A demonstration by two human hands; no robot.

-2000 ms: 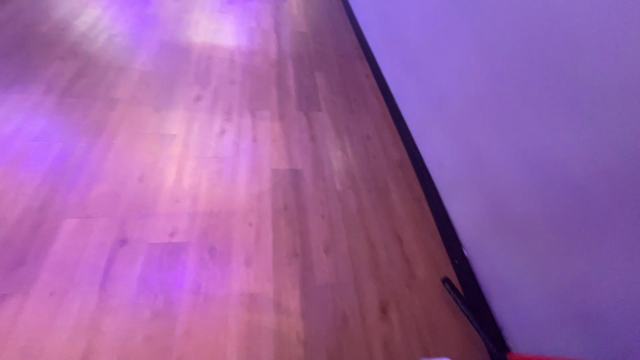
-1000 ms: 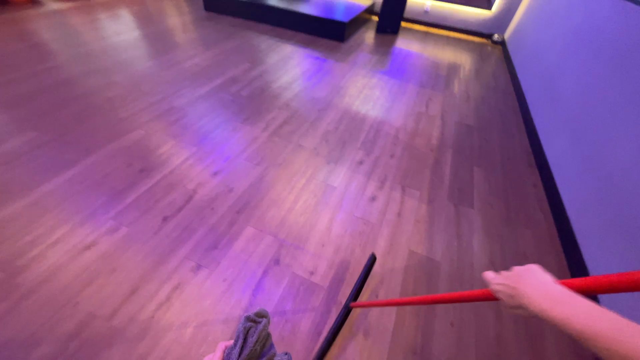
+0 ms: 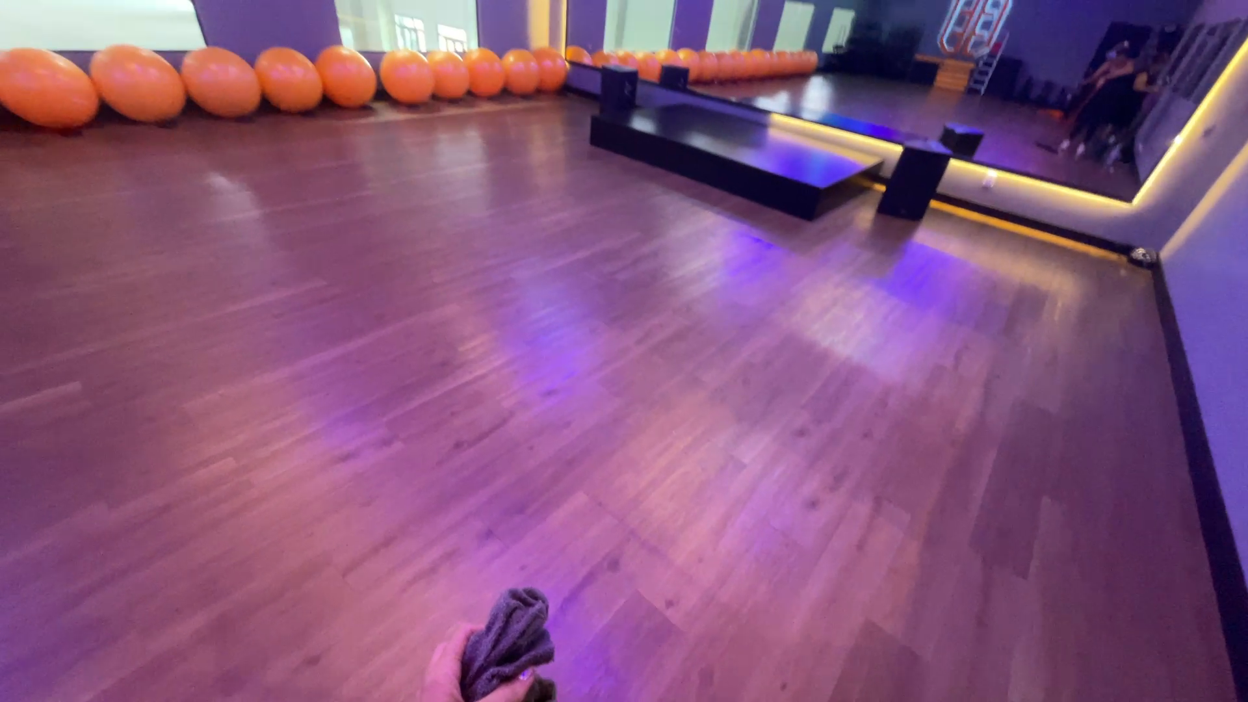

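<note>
At the bottom edge, left of the middle, my left hand [image 3: 450, 667] is closed around a bunched dark grey cloth [image 3: 509, 645]. The cloth sticks up above the fingers, over the wood-plank floor [image 3: 624, 439]. Only part of the hand shows; the wrist is cut off by the frame. My right hand is out of the frame, and neither the red pole nor its dark bar shows now.
A low black platform [image 3: 707, 168] stands ahead, with black boxes [image 3: 914, 180] at its ends. Orange exercise balls [image 3: 220, 82] line the left wall. A large mirror [image 3: 1053, 117] with yellow edge lighting covers the far wall. A pale wall [image 3: 1209, 292] with dark baseboard runs along the right.
The view has lifted toward the far wall. My right hand and the red pole with the dark bar, seen a second ago, have left the frame. The cloth remains in my left hand.
</note>
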